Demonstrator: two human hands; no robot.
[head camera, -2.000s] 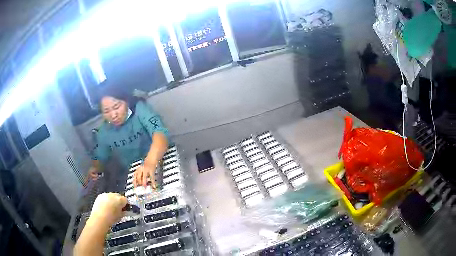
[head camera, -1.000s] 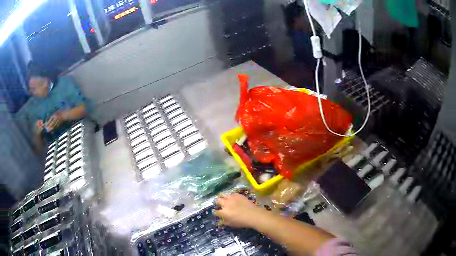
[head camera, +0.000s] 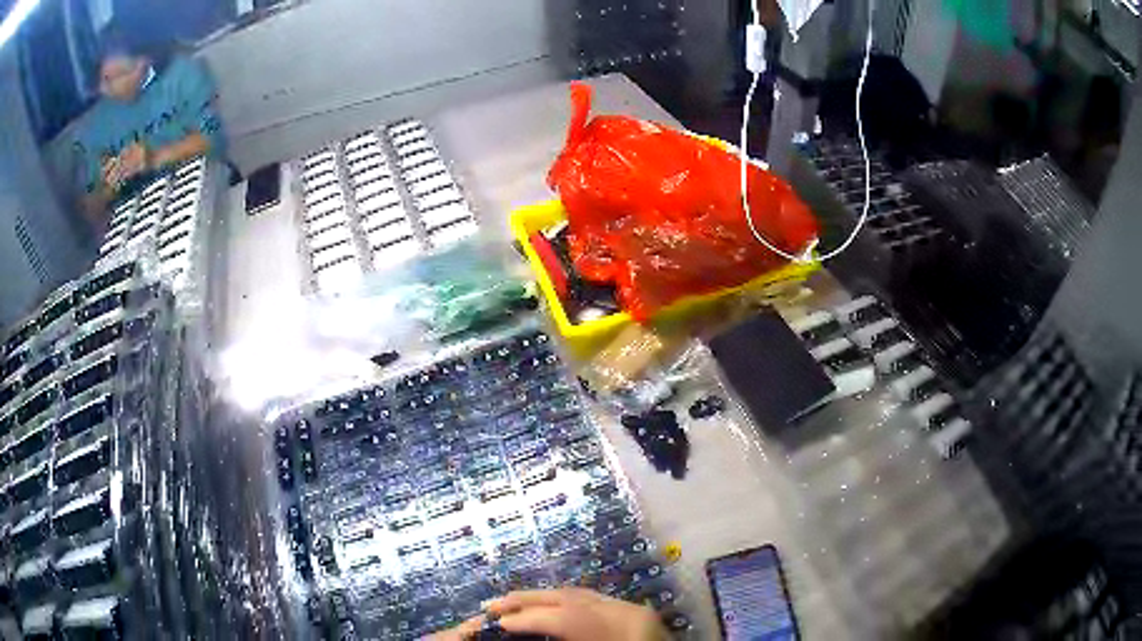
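Note:
My right hand (head camera: 570, 616) is cut off by the bottom edge, low over the near part of the flat tray of small parts (head camera: 451, 463). Its fingers are bent around a small black part (head camera: 496, 626), mostly hidden. The tray holds a close grid of dark glossy parts, with strong glare on its middle. My left hand is not seen. The stacked trays of black-and-white units (head camera: 75, 413) stand at the left.
A yellow bin (head camera: 547, 278) holds a red plastic bag (head camera: 676, 207). Loose black parts (head camera: 660, 438), a black box or notebook (head camera: 773, 366) and a lit smartphone (head camera: 751, 595) lie at right. White-faced units (head camera: 382, 207) and a dark phone (head camera: 263, 188) lie beyond; a person (head camera: 144, 119) sits far left.
The view has turned right and down. My left hand has left the picture. My right hand has moved from the tray's far right part to its near edge.

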